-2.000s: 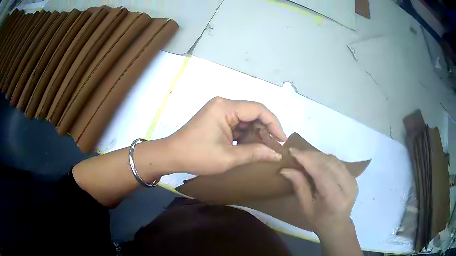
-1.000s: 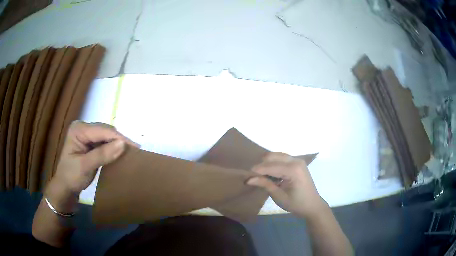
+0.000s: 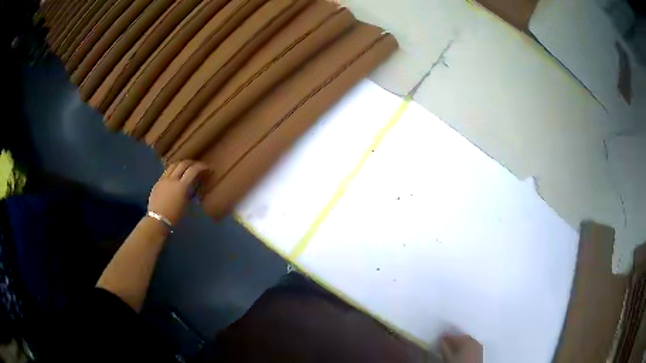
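Observation:
A row of folded brown panels [image 3: 234, 85] lies overlapping like pleats across the upper left, with thin dark lines along them. My left hand [image 3: 182, 186] is at the near end of the row, its fingers at the panels' lower edge; whether it grips one is hidden. My right hand [image 3: 460, 347] is blurred and mostly cut off at the bottom edge, over the front of the white sheet [image 3: 425, 234]; its hold cannot be told. No panel shows lying on the white sheet's middle.
More brown panels [image 3: 591, 298] are at the lower right. A yellow strip [image 3: 340, 191] crosses the white sheet. The grey table [image 3: 510, 106] has a dark crack. Another brown piece [image 3: 513, 10] lies at the top right. The floor [image 3: 106, 149] is blue-grey.
The view has turned left. The panel that both hands held above the white sheet is gone from there. My left hand has moved to the pleated row; my right is now at the bottom edge.

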